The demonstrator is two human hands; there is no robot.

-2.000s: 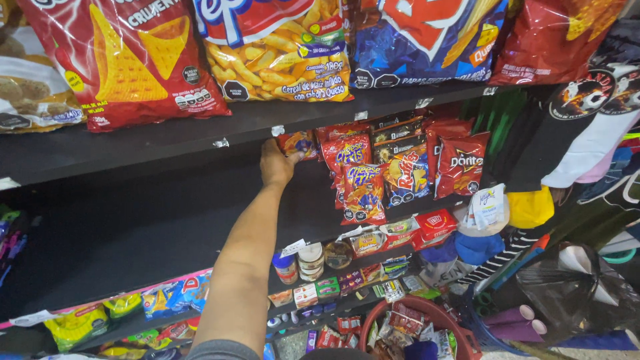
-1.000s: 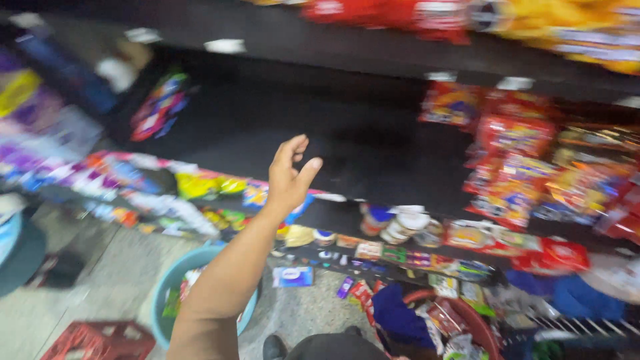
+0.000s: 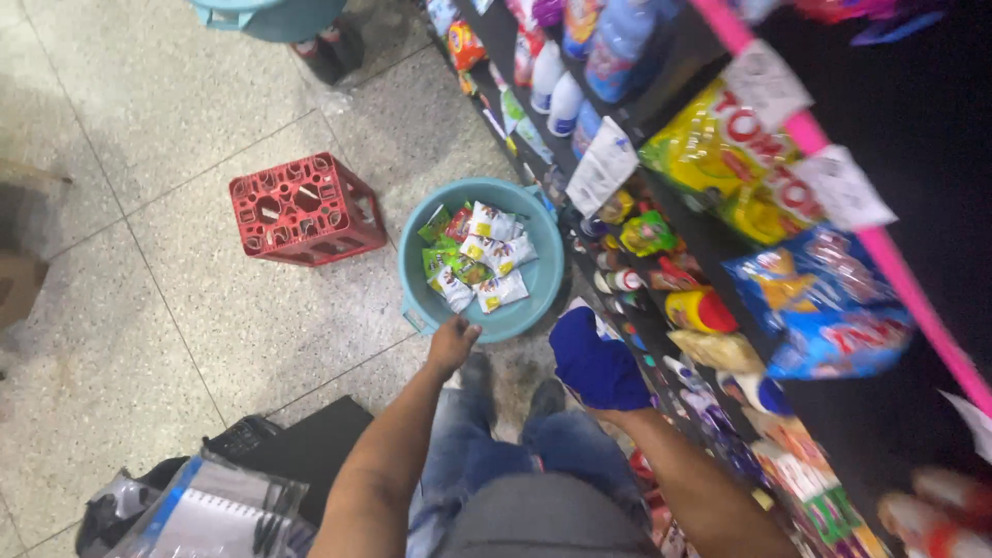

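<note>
A round teal plastic tub (image 3: 548, 294) stands on the speckled floor and holds several white and green snack packets (image 3: 490, 252). My left hand (image 3: 454, 345) is at the tub's near rim, beside its handle; its fingers look curled, and whether it grips the rim I cannot tell. My right hand (image 3: 601, 409) holds a bunched dark blue cloth (image 3: 595, 358), which hides most of its fingers, to the right of the tub and close to the shelves.
A red plastic bottle crate (image 3: 298, 205) stands left of the tub. Stocked black shelves with a pink edge strip (image 3: 868, 221) run down the right. Another teal tub (image 3: 287, 19) is at the top. A notebook in clear plastic (image 3: 217, 515) lies at lower left.
The view has swung down from the shelves to the floor. The left hand, earlier at the shelf, is now low by the tub. My right hand with the blue cloth is now plainly in view.
</note>
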